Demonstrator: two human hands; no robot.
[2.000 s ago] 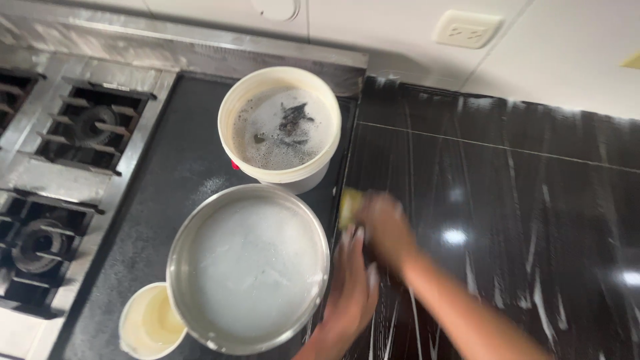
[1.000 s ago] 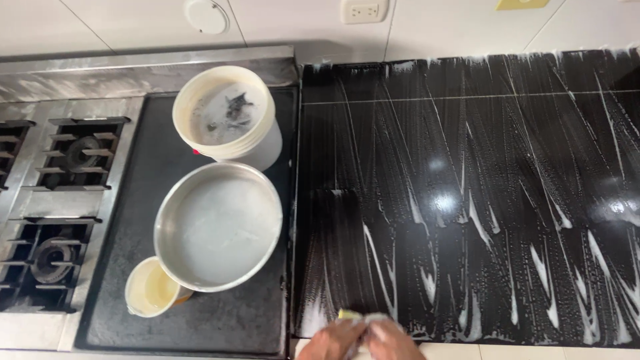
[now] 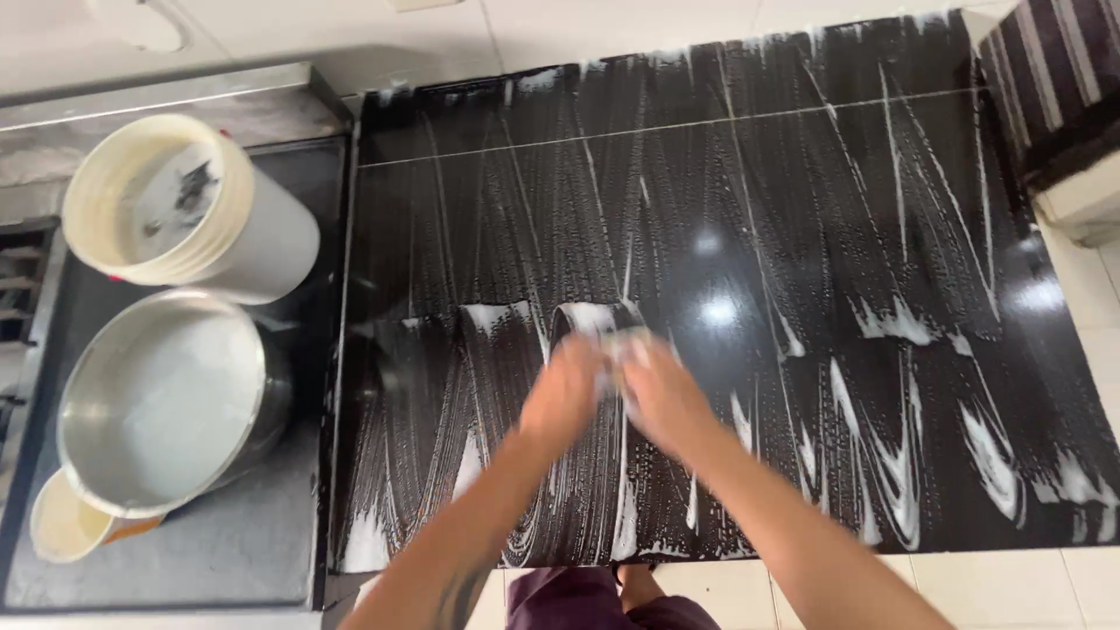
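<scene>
Both my hands meet near the middle of the black glossy countertop [image 3: 787, 236], which is streaked with white suds. My left hand [image 3: 564, 394] and my right hand [image 3: 661, 389] press together on a sponge [image 3: 623, 346], mostly covered by the fingers and blurred by motion. Suds lie just beyond the fingertips. Left of the counter, a white plastic bucket [image 3: 271, 232] holds foamy water with something dark floating in it. Beside it, a round metal pot [image 3: 261, 350] contains cloudy, whitish liquid. A small cream-coloured tub [image 3: 52, 525] sits partly behind the pot.
The bucket, pot and tub stand on a dark flat griddle [image 3: 254, 560] with a raised metal back edge. Part of a stove burner grate [image 3: 22, 289] shows at far left. A striped cloth [image 3: 1050, 79] hangs at upper right. Tiled wall lies behind.
From the counter's near edge, both hands have moved forward to its middle. Two seconds ago they were apart, near the pot's side. The view has shifted toward the right.
</scene>
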